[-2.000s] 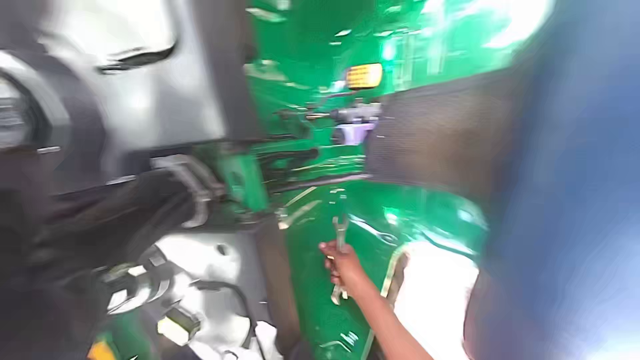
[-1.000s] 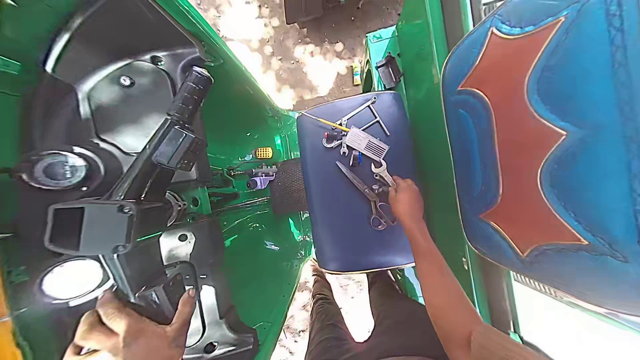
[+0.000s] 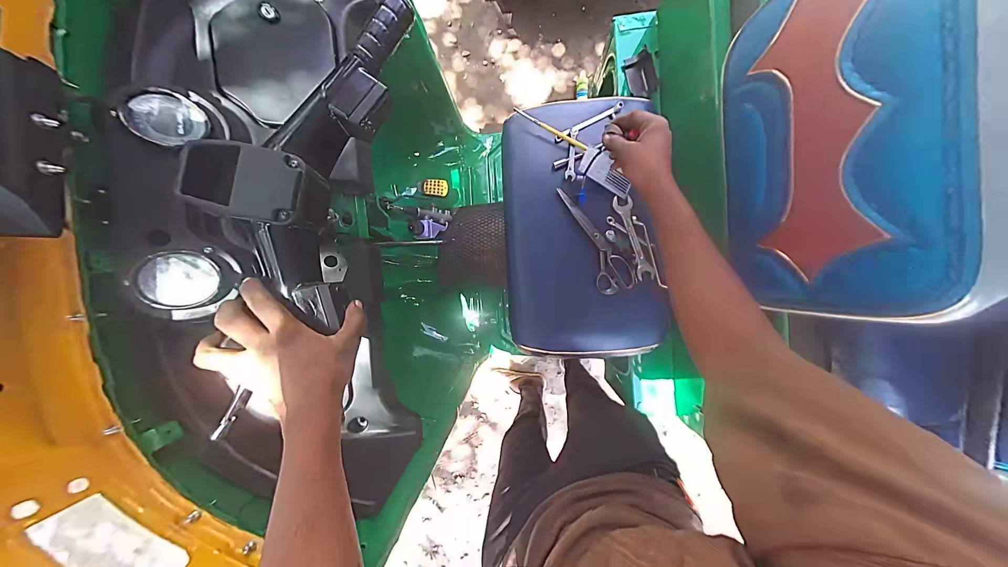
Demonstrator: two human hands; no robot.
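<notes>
My left hand [image 3: 287, 339] rests on the near grip side of the black handlebar [image 3: 303, 150], fingers spread over it; its hold is partly hidden. My right hand [image 3: 642, 146] is at the far right of the blue seat cushion [image 3: 583, 315], its fingers closed on a small tool with a red part, mostly hidden. Beside it lie a white box-like item with printing [image 3: 605, 172], a yellow-handled thin tool [image 3: 551, 130] and small wrenches [image 3: 571, 161]. Nearer me on the cushion are large scissors [image 3: 602, 252] and an open-end wrench [image 3: 630, 228].
Green metal bodywork [image 3: 425, 315] surrounds the handlebar console with its round gauges [image 3: 177, 279]. A yellow panel [image 3: 39, 315] curves at the left. A blue and red padded seat [image 3: 819, 157] stands at the right. A yellow pedal [image 3: 435, 187] sits low in the middle.
My right hand has moved from the open-end wrench by the scissors to the far side of the cushion. That wrench now lies released. My left hand remains at the handlebar.
</notes>
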